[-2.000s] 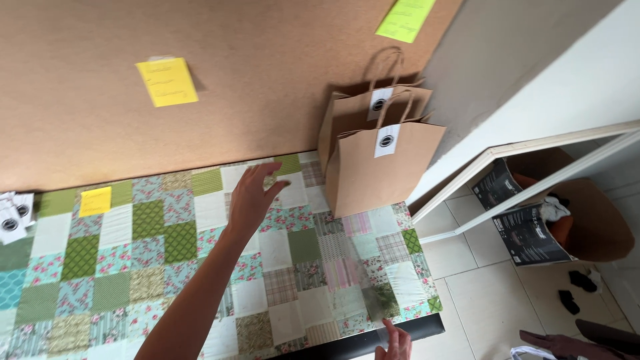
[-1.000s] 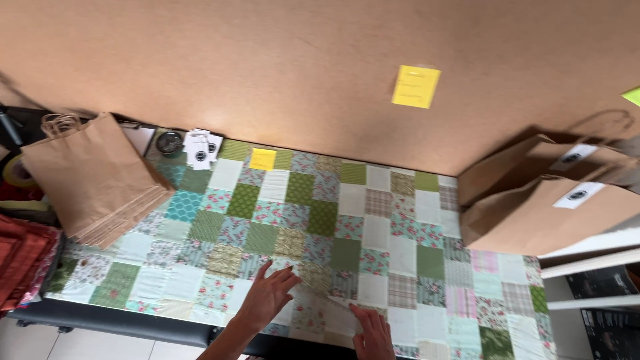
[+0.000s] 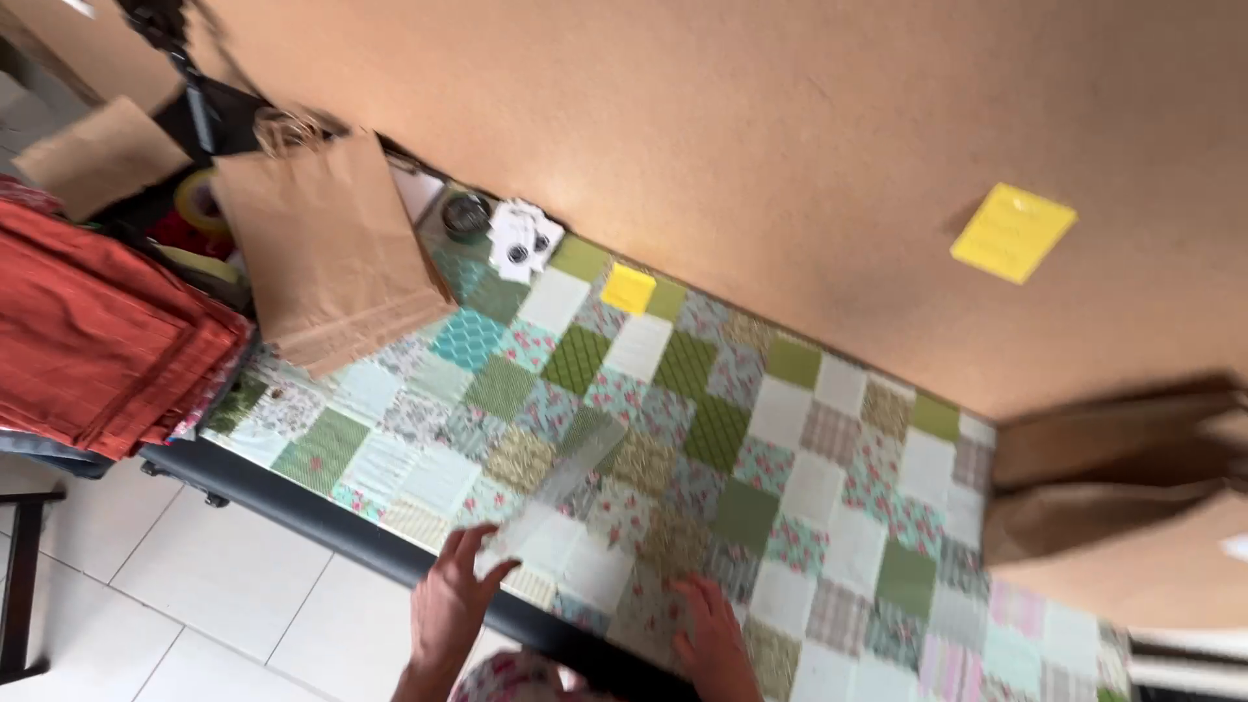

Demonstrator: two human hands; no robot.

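My left hand (image 3: 456, 585) is at the near edge of the table, its thumb and fingers closed on the end of a clear plastic ruler or strip (image 3: 561, 492) that points away over the patchwork cloth (image 3: 746, 507). To its right, my right hand (image 3: 707, 629) rests over the cloth with its fingers loosely curled and nothing visible in it. A yellow sticky note (image 3: 628, 289) lies near the table's back edge. Left of the note are a pile of white tags with round black marks (image 3: 524, 241) and a dark round container (image 3: 466, 216).
Flat brown paper bags (image 3: 327, 244) lie at the left beside folded red fabric (image 3: 97, 322). Standing paper bags (image 3: 1111, 526) occupy the right end. A brown board (image 3: 731, 146) with a yellow note (image 3: 1014, 232) rises behind the table.
The view has swung left, bringing the flat bags and red fabric into sight. My hands were close together a second ago; now they are farther apart, with the clear strip in my left hand.
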